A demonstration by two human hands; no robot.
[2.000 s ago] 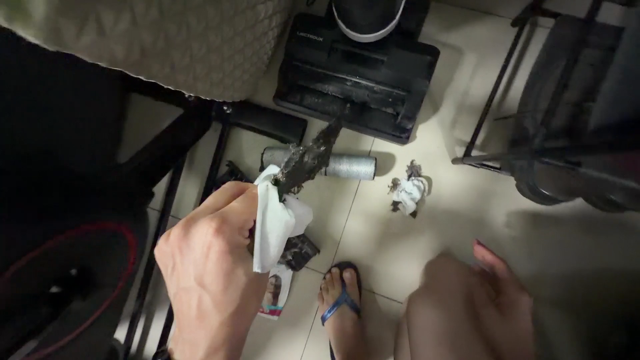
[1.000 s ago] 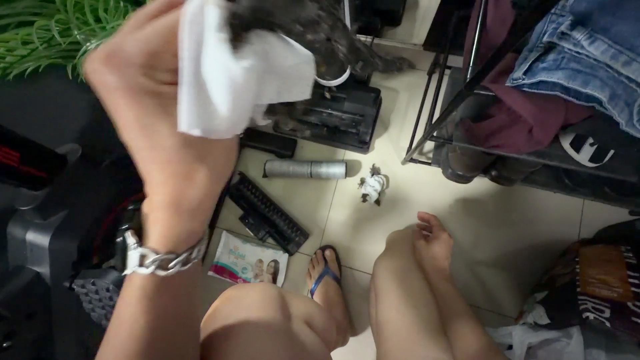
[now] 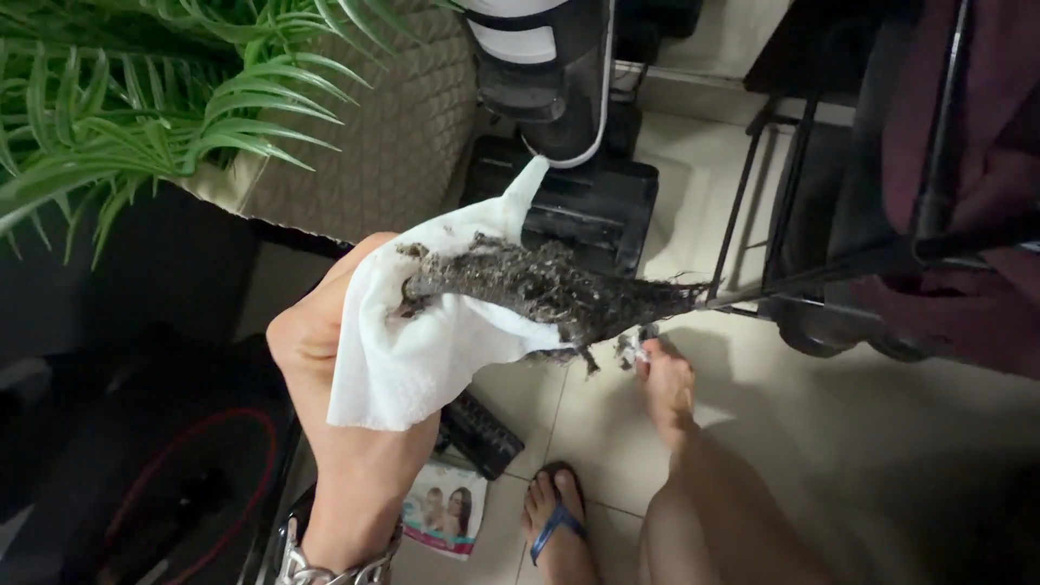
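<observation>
My left hand [image 3: 325,349], with a chain bracelet at the wrist, grips a white wipe [image 3: 406,382] that holds a long clump of dark, matted hair and dirt [image 3: 552,288]. Lower down on the right, my right hand [image 3: 670,386] has its fingertips on a crumpled, soiled white wipe [image 3: 632,348] near the tiled floor. Beyond the clump stands a floor cleaner [image 3: 536,81], its black floor head [image 3: 626,203] partly hidden by the wipe. A black ridged part [image 3: 487,439] lies below my left hand, beside a wipes packet [image 3: 445,512].
Green artificial leaves [image 3: 268,89] hang at the upper left over a quilted beige surface [image 3: 390,106]. On the right is a black metal rack [image 3: 739,219] with shoes and maroon cloth [image 3: 959,309]. My foot in a blue flip-flop [image 3: 556,520] rests on the tiles.
My left hand has lowered from the upper part of the view with the wipe and clump. My right hand has reached from beside my knee to the crumpled wipe on the floor.
</observation>
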